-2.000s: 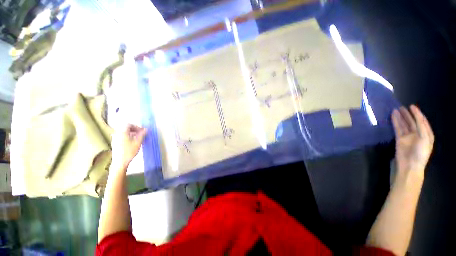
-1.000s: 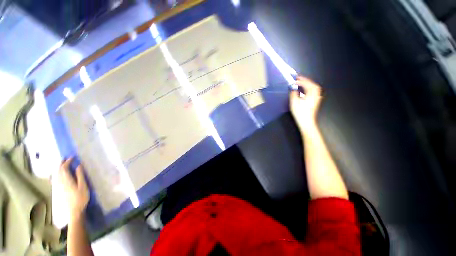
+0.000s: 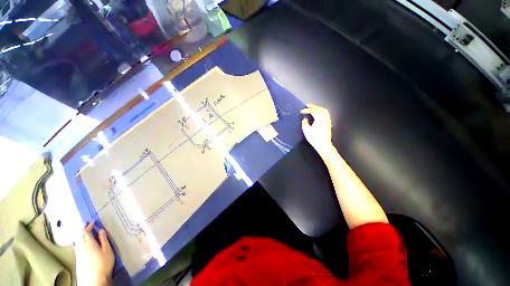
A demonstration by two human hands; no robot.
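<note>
The blue-tinted clear sewing template point(image 3: 196, 223) lies slanted on the black table. Under its plastic lies a khaki-beige cut fabric panel point(image 3: 162, 145) with dark drawn lines, small marks and a curved notch at the far end. A small beige piece point(image 3: 268, 133) sits beside the panel's right edge. My left hand point(image 3: 96, 251) rests at the template's near left corner, fingers spread a little. My right hand point(image 3: 317, 125) is at its right corner, fingers curled; whether it pinches the edge I cannot tell.
An orange-brown strip point(image 3: 145, 96) runs along the template's far edge, with reflective clear plastic beyond it. Folded khaki cloth point(image 3: 42, 254) lies at the left on white. The black table point(image 3: 380, 134) extends right. A metal guide rail point(image 3: 470, 42) is at the upper right.
Compared with two seconds ago, the template and both hands appear further left in the view, and the template is more slanted. Since one second ago, the drawn lines have become sharper and the right hand sits lower.
</note>
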